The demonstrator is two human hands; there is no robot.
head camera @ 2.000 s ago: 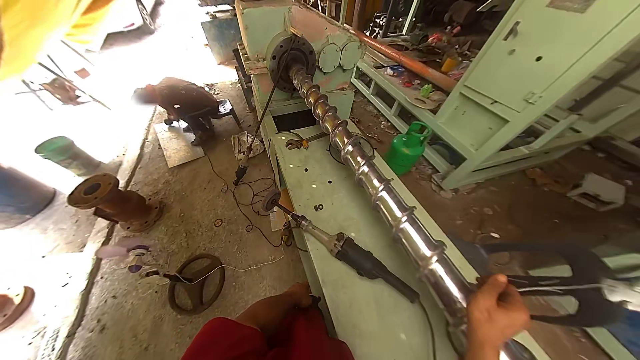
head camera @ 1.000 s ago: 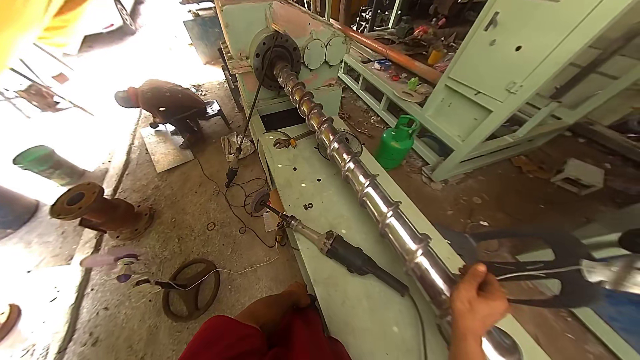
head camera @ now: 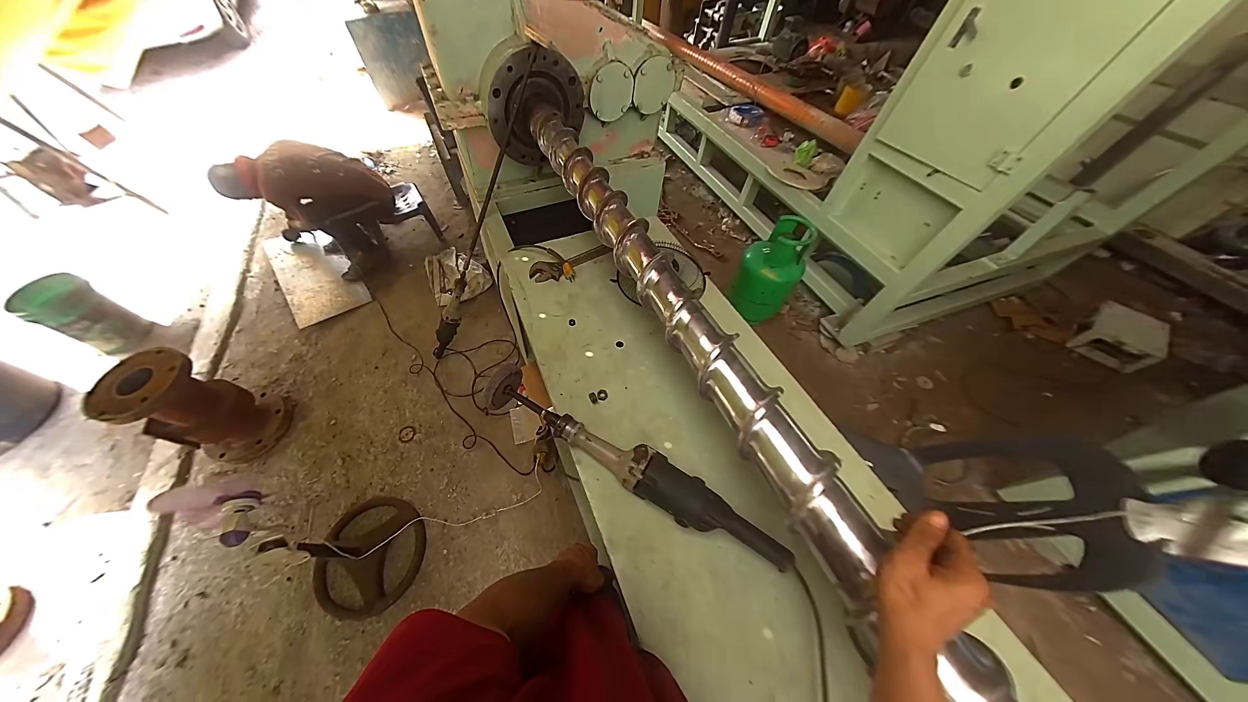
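A long polished extruder screw [head camera: 731,375] runs diagonally over a green steel machine bed [head camera: 673,585], its far end in a round bolted flange [head camera: 534,97]. At the screw's near end, my right hand [head camera: 931,585] rests against its right side with the fingers bent; whether it grips the shaft is unclear. My left hand [head camera: 577,570] is near the bed's left edge by my red clothing, its fingers partly hidden. Between the hands, a long-necked electric grinder [head camera: 682,492] lies on the bed, with its round wheel [head camera: 498,388] over the left edge. Nuts [head camera: 598,397] and an adjustable wrench [head camera: 548,271] lie farther up.
A person [head camera: 317,190] bends over a plate at the far left. A rusty flanged pipe [head camera: 190,405], a handwheel [head camera: 370,558], a fan [head camera: 234,512] and cables occupy the left floor. Right of the bed are a green gas cylinder [head camera: 773,268] and a dark chair [head camera: 1033,512].
My right hand stays at the screw's near end, and my left hand remains by the bed's edge. The grinder lies in the same place. The view has shifted slightly.
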